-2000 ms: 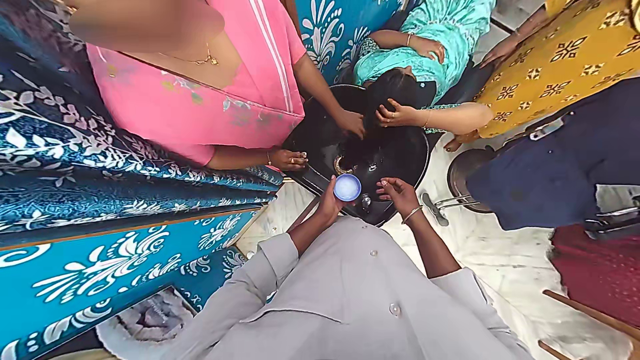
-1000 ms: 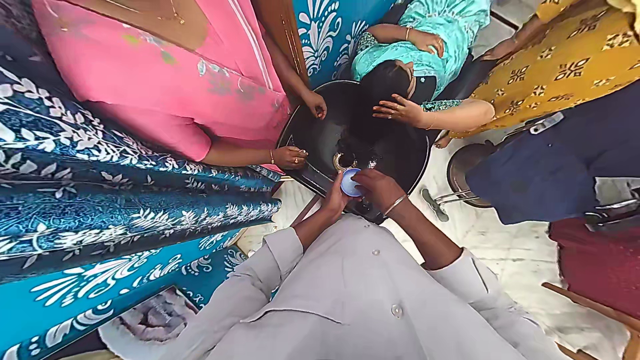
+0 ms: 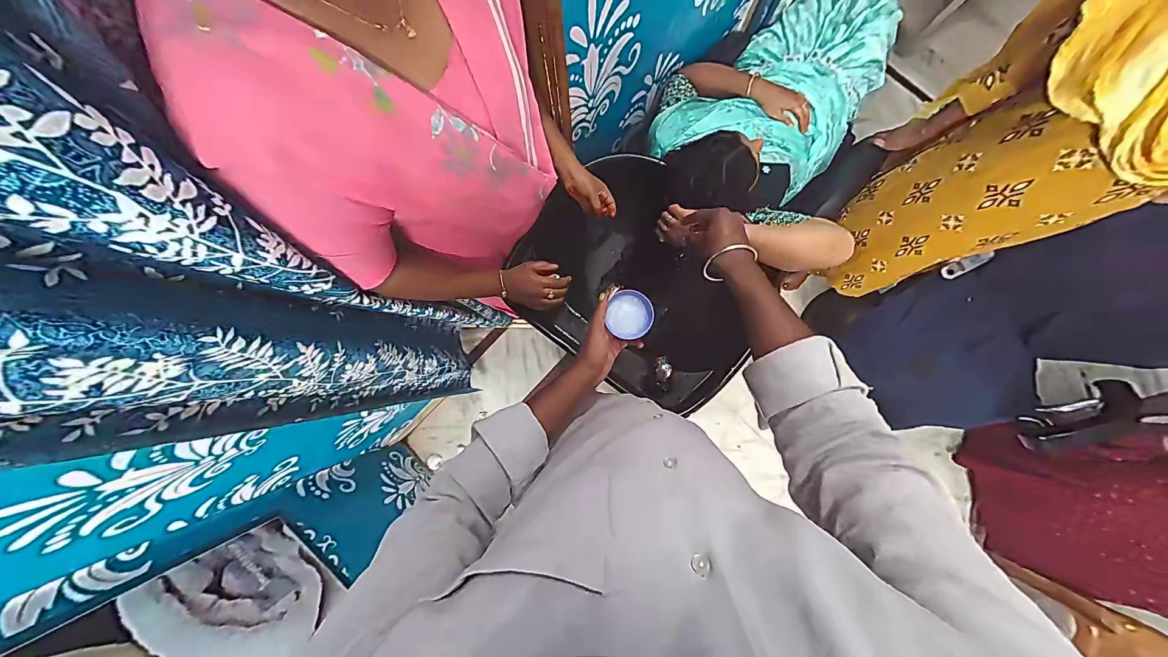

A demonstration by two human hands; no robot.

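My left hand (image 3: 602, 336) holds a small round blue-rimmed container (image 3: 630, 315) with pale contents, over the near part of a black wash basin (image 3: 593, 242). Above the basin's right side, my right hand (image 3: 716, 233) is at the hair (image 3: 707, 173) of a person who lies back with the head at the basin. It touches or nearly touches that person's raised hand (image 3: 673, 224); its fingers are partly hidden, so I cannot tell whether they hold anything. A metal fitting (image 3: 662, 369) sits at the basin's near edge.
A person in pink (image 3: 456, 201) stands at the left with both hands over the basin rim. Another in yellow (image 3: 967, 182) is at the right, beside dark blue cloth (image 3: 931, 338). A patterned blue curtain (image 3: 228, 365) hangs at the left.
My right hand was at the container one second ago and has moved up and right to the lying person's hair. The left hand still holds the container.
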